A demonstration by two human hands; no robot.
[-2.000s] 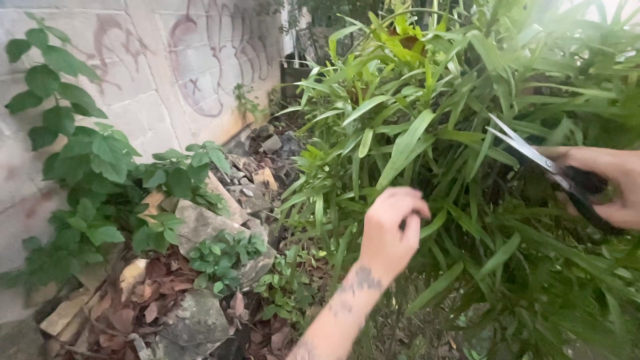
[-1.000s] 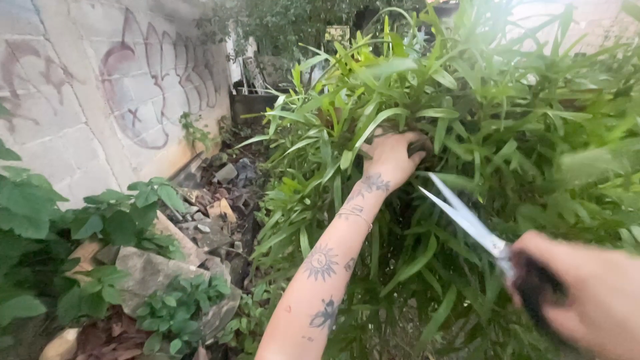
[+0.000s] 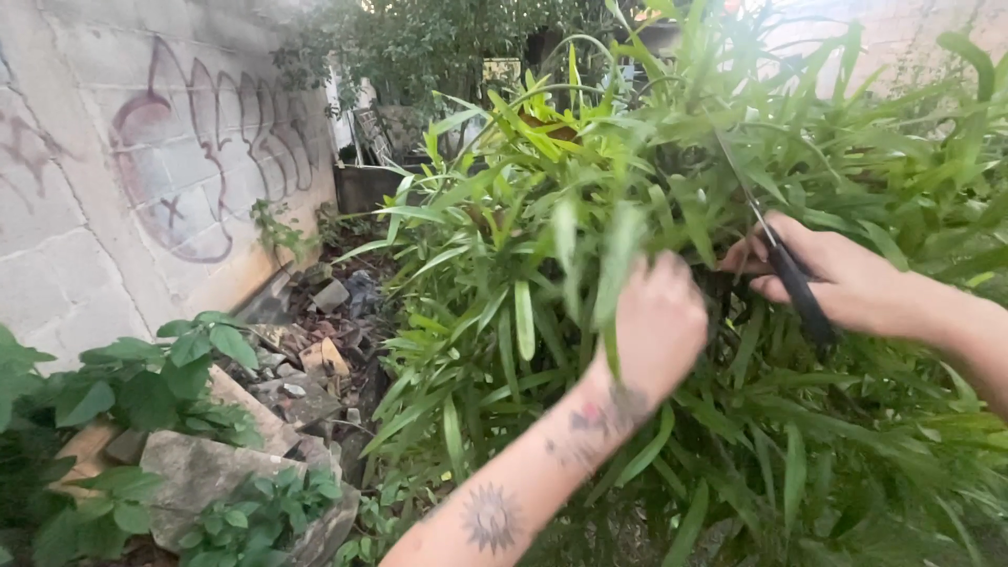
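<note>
A dense leafy bush [image 3: 504, 315] with long narrow green leaves fills the middle and right. My left hand [image 3: 660, 327] is closed among its leaves, blurred; green leaves hang over and beside the fingers, and whether they are gripped is hard to tell. To its right, my right hand [image 3: 819, 276] holds a pair of scissors [image 3: 797, 287] with black handles, blades pointing up and left into the foliage. The fingertips of that hand reach into the bush and seem to pinch a thin stem. The scissor tips are partly lost among the leaves.
A concrete block wall [image 3: 71, 268] with graffiti runs along the left. Broken stone slabs [image 3: 213, 480] and rubble lie at its foot, with a broad-leaved plant [image 3: 150, 386] over them. Trees [image 3: 441, 55] stand behind the bush.
My right hand has moved up with the scissors, deeper into the bush and beside my left hand. Two seconds ago my left hand was in front of the bush; now it is among the leaves.
</note>
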